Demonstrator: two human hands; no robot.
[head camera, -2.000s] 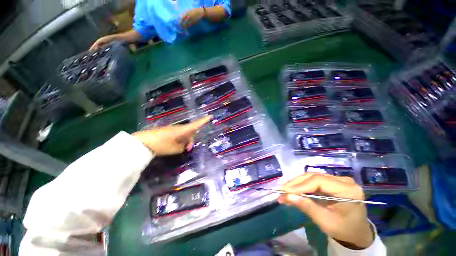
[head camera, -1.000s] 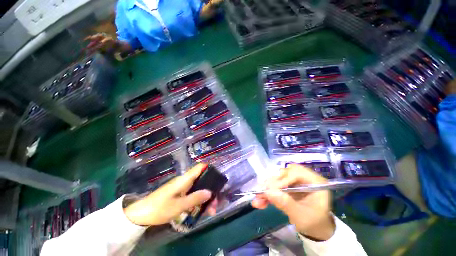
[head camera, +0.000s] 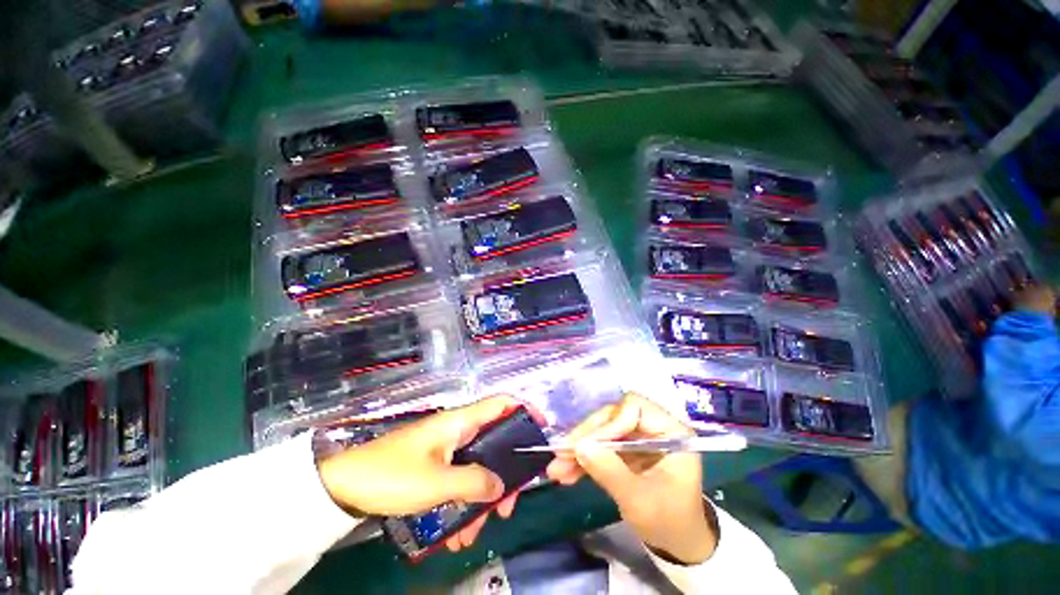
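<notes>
My left hand (head camera: 430, 465) holds a black phone unit (head camera: 508, 451) above the near edge of the clear blister tray (head camera: 628, 337). Its blue and silver end shows below my fingers, at the lower left. My right hand (head camera: 639, 471) grips a thin pale pointed tool (head camera: 674, 443) like a pen. The tool's tip lies at the unit's black face; whether it touches cannot be told. Black units with red edges sit in the tray's pockets in two columns. The near right pocket holds no black unit.
A second tray of units (head camera: 761, 305) lies to the right. Another tray (head camera: 163, 436) is at the left edge. Stacked trays (head camera: 192, 110) stand at the far left, with more at the far side. A person's blue sleeve (head camera: 976, 442) and hand are at the right.
My left hand has left the tray's middle and taken up a unit from the near right pocket. My right hand has brought the tool to the unit. The view has shifted.
</notes>
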